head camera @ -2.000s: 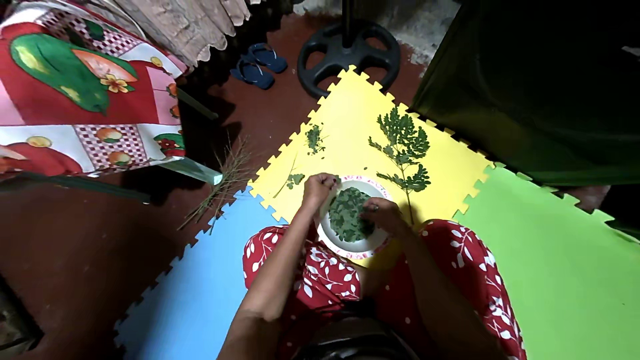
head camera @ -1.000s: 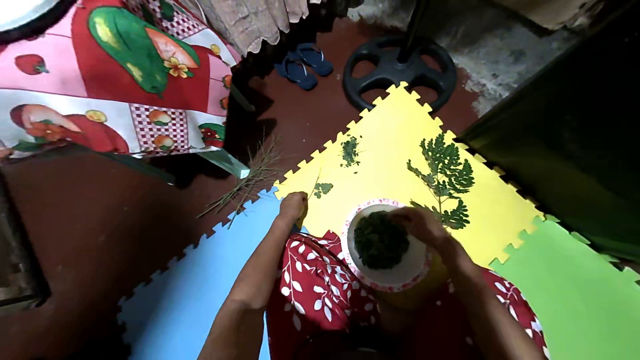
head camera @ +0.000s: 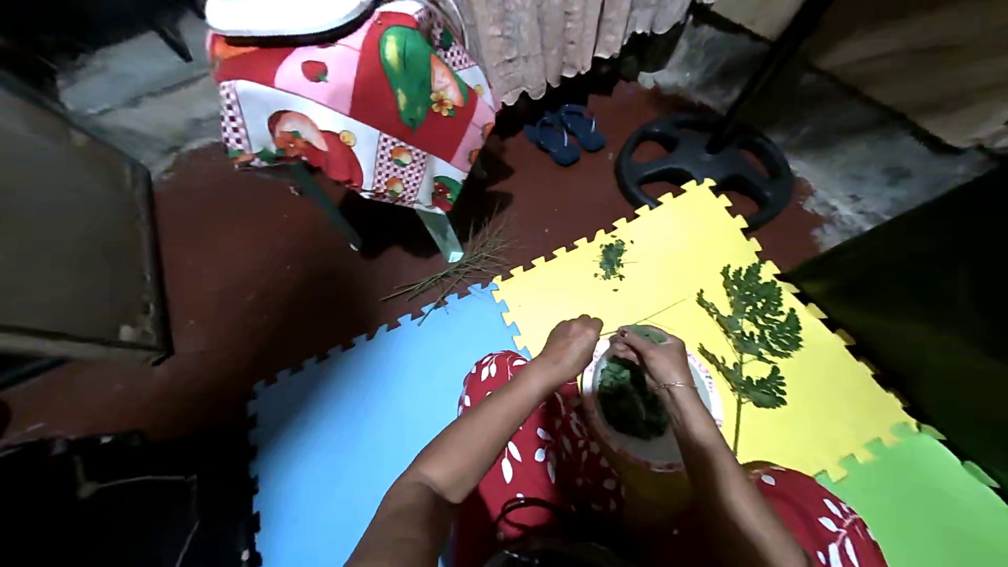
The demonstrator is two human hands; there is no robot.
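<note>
A round white bowl with a pink-patterned rim (head camera: 713, 394) stands between my knees, with a heap of small green leaves (head camera: 630, 402) inside. My left hand (head camera: 573, 344) is closed on a thin leaf stem (head camera: 661, 312) at the bowl's upper left edge; the stem slants up to the right. Over the bowl's upper part, my right hand (head camera: 652, 354) has its fingers pinched together, with green leaf showing at them. A large leafy branch (head camera: 748, 339) lies on the yellow foam mat right of the bowl. A small bunch of leaves (head camera: 612, 260) rests above it.
Interlocking foam mats in yellow (head camera: 835, 402), blue (head camera: 378, 441) and green (head camera: 937, 496) cover the floor. Bare stalks (head camera: 465, 268) lie beyond the blue mat's edge. Farther off are a cloth-covered table (head camera: 339, 102), blue flip-flops (head camera: 567, 134) and a black round stand base (head camera: 701, 157).
My left hand, beside a small sprig left of the bowl one second ago, is now at the bowl's rim with a stem. The view has shifted left.
</note>
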